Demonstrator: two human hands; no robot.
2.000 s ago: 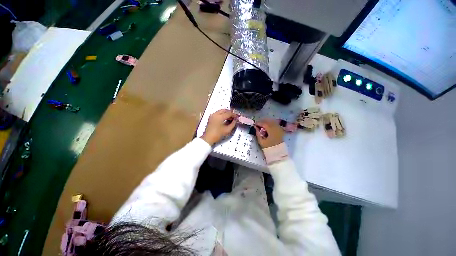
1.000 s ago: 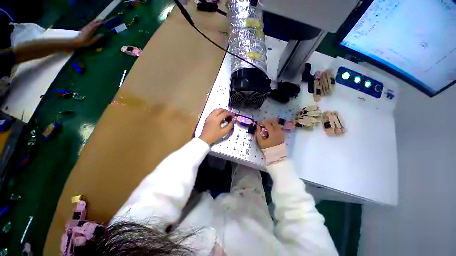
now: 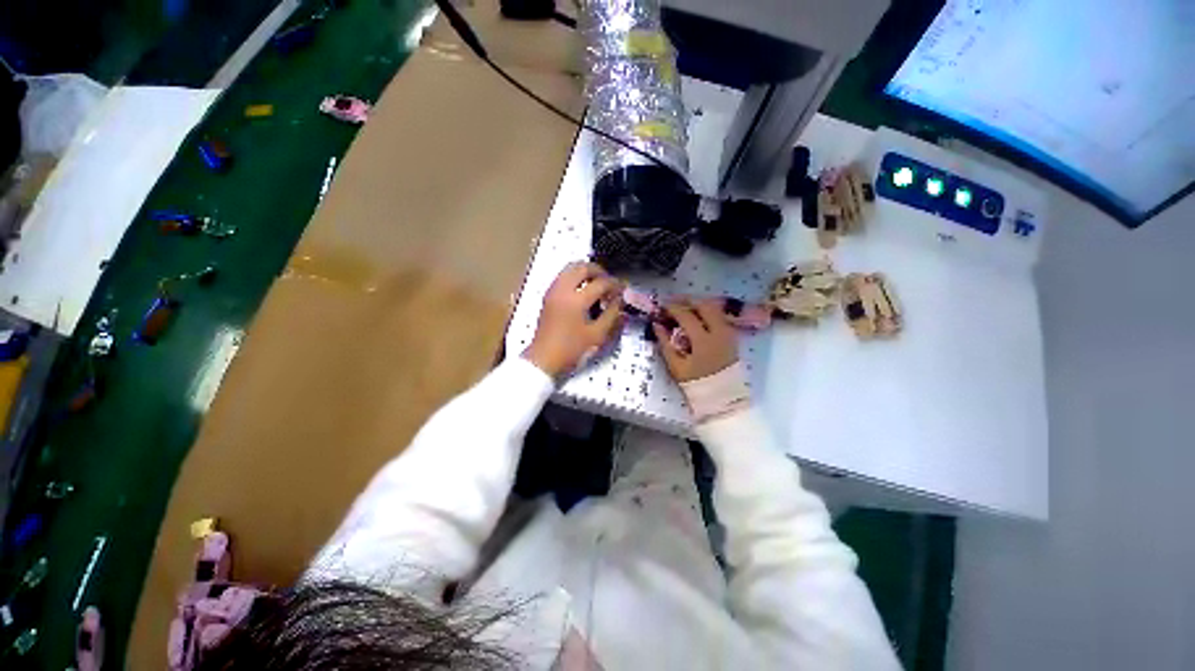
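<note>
A pink toy car body (image 3: pixel 641 303) lies on the perforated base plate (image 3: pixel 616 380), just below the black duct inlet (image 3: pixel 642 216). My left hand (image 3: pixel 574 319) is at its left end, with fingertips touching it. My right hand (image 3: pixel 699 341) is at its right end and has a pink and black piece between its fingers. Whether my left hand grips the body or only touches it is hard to tell. Another pink car body (image 3: pixel 750 313) lies just right of my right hand. Tan car bodies (image 3: pixel 870 304) stand in groups on the white table.
A silver foil duct (image 3: pixel 634 79) and a black cable (image 3: pixel 524 89) hang over the plate. Black parts (image 3: pixel 740 226) sit beside the column (image 3: pixel 786 125). The control panel (image 3: pixel 940 194) glows green. Pink car bodies (image 3: pixel 210 616) heap on the brown bench (image 3: pixel 328 380). The green belt (image 3: pixel 249 288) carries small parts.
My right hand has closed in on the car body from the right. Another person's arm, over the belt a second ago, is gone. Parts on the belt have shifted, and the view has moved slightly.
</note>
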